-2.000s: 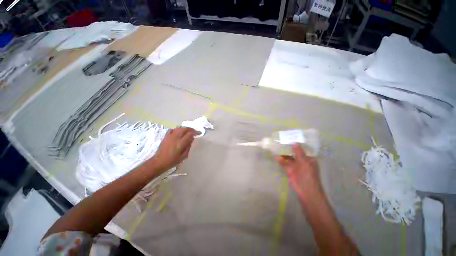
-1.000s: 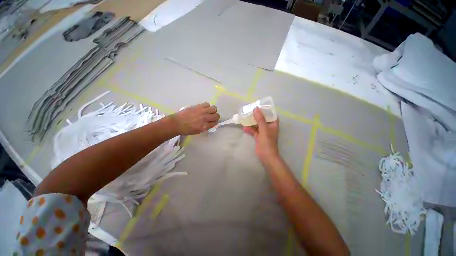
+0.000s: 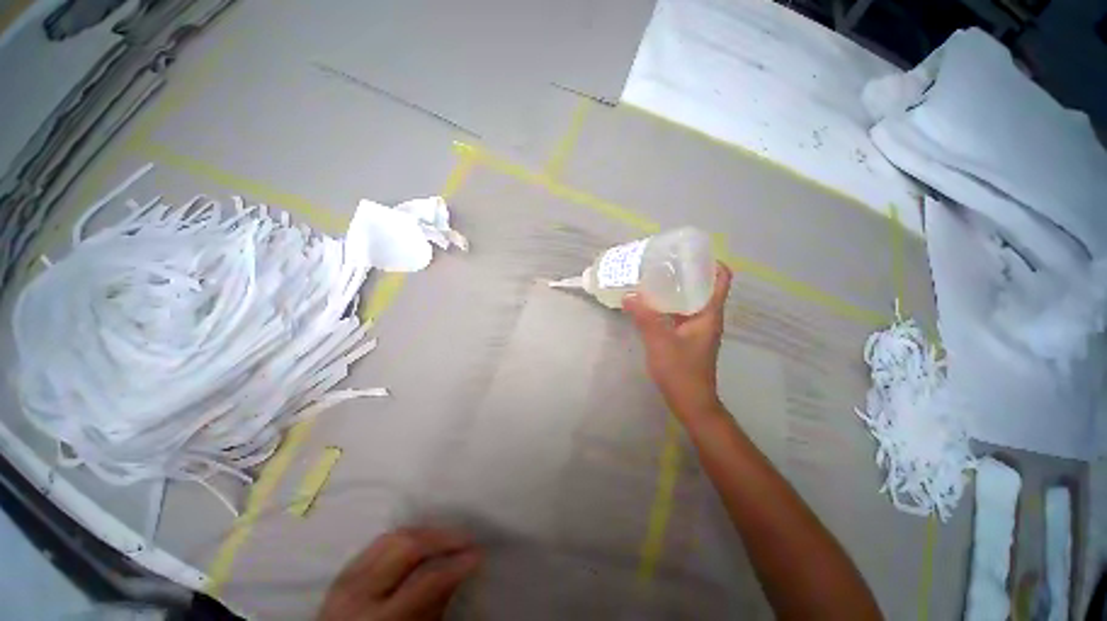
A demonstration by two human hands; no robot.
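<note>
My right hand [image 3: 682, 342] holds a clear squeeze bottle [image 3: 670, 269] with a white printed label and pale yellowish liquid. The bottle is tilted on its side, its thin nozzle pointing left over the table. My left hand [image 3: 407, 575] is at the bottom edge, low over the table, partly cut off and slightly blurred, fingers curled; whether it holds anything cannot be seen. A crumpled white scrap [image 3: 395, 233] lies beside the heap of long white strips [image 3: 170, 328].
Short white strips [image 3: 913, 419] lie in a heap at right. A thick white fabric pile [image 3: 989, 134] is at upper right. A white shaped panel [image 3: 994, 534] shows at lower right. Grey folded pieces [image 3: 85, 109] lie at upper left. Yellow tape lines [image 3: 662, 510] cross the table.
My left hand has left the bottle's nozzle and the scrap and moved down to the bottom edge. The scrap now lies uncovered. My right hand still holds the bottle. The view has shifted.
</note>
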